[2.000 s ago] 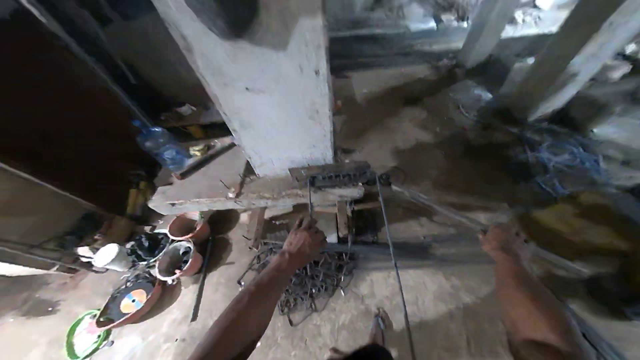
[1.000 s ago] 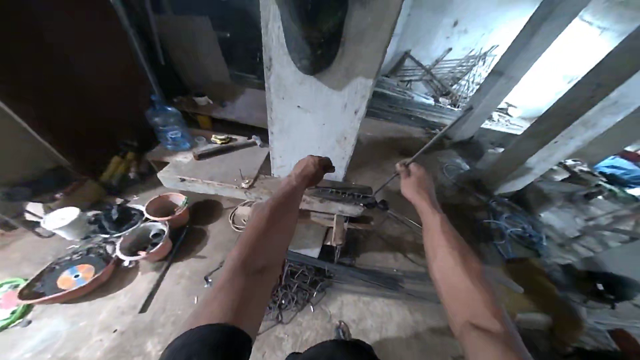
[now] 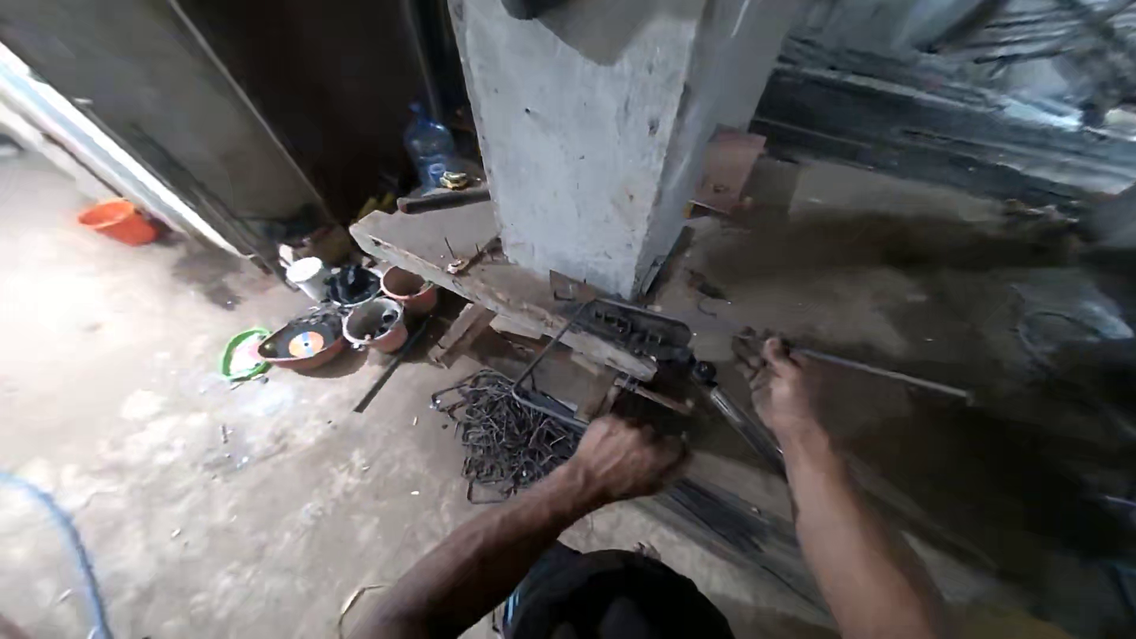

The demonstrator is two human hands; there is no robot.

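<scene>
My left hand [image 3: 630, 457] is closed on a bent steel bar [image 3: 537, 359], which forms an angular hook over the bench edge. Its far end reaches a metal bending jig with pegs [image 3: 630, 328] on a thick wooden plank [image 3: 532, 315]. Right of the jig, my right hand [image 3: 781, 386] grips one end of a thin metal rod [image 3: 887, 373] that points right; its fingers are blurred. A metal lever pipe [image 3: 737, 422] runs from the jig's pivot down beneath my right forearm. A tangled pile of bent steel stirrups [image 3: 510, 435] lies on the floor left of my left hand.
A concrete pillar [image 3: 577, 133] rises behind the jig. Buckets [image 3: 377, 324], a shallow basin [image 3: 302, 346] and a green-rimmed container [image 3: 242, 355] stand on the floor at left. Farther off are an orange bucket [image 3: 120, 222] and a blue water bottle [image 3: 429, 146]. Long bars [image 3: 728, 524] lie low at right.
My left hand has moved from above the jig to the near side of the bench, where it holds the bent bar. My right hand is now lower beside the jig. The view has shifted.
</scene>
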